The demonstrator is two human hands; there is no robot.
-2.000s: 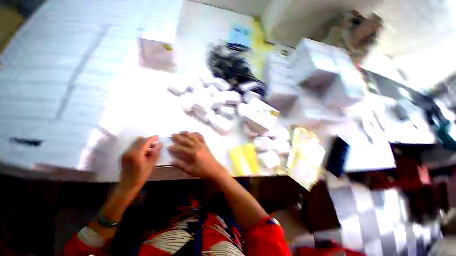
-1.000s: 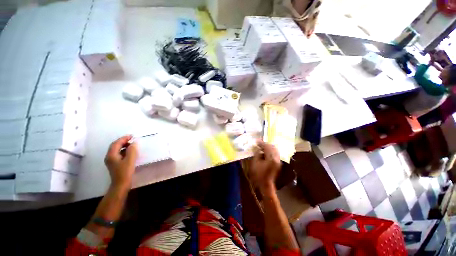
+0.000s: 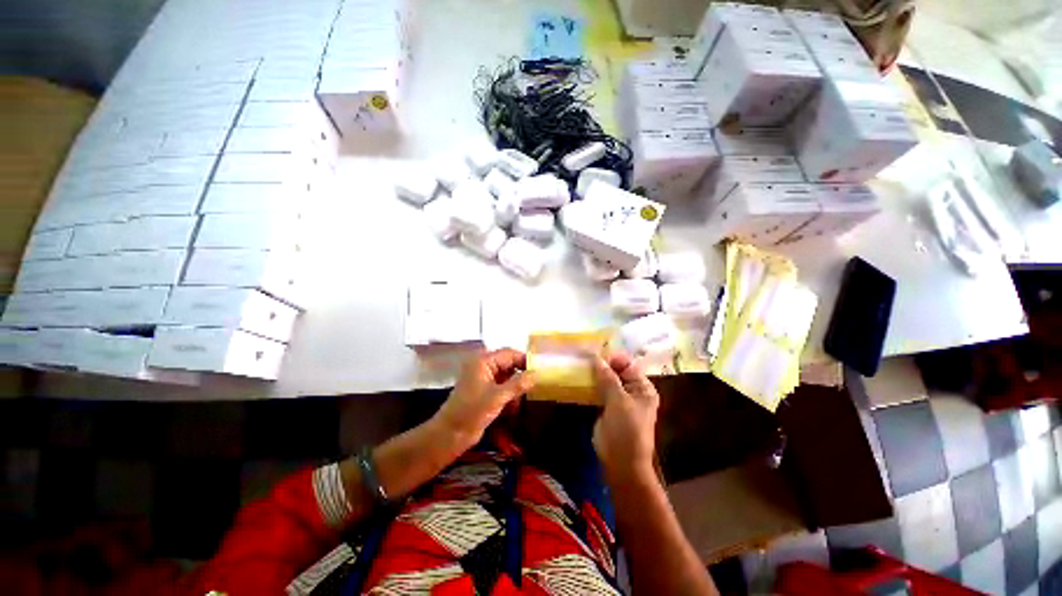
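A yellow label sheet [image 3: 564, 363] with a pale strip is held between my two hands at the table's front edge. My left hand [image 3: 490, 390] pinches its left side. My right hand [image 3: 627, 408] holds its right side with thumb and fingers. Whether a label is lifted from it cannot be told. A small white retail box [image 3: 444, 314] lies on the table to the left of the sheet, touched by neither hand. White charging cases [image 3: 521, 259] lie in a loose pile behind, with another white box [image 3: 614, 227] on top at the right.
White boxes in rows [image 3: 140, 250] fill the left. A black cable heap [image 3: 542, 111] and blue card [image 3: 557, 35] lie behind. Stacked boxes [image 3: 757, 70] stand rear right. Spare label sheets [image 3: 763, 320] and a black smartphone [image 3: 861, 314] lie right. A brown carton [image 3: 745, 512] is below the edge.
My left hand has let go of the white box and moved right to the yellow sheet. My right hand has moved left onto the sheet, which is now lifted from the table. The view has shifted.
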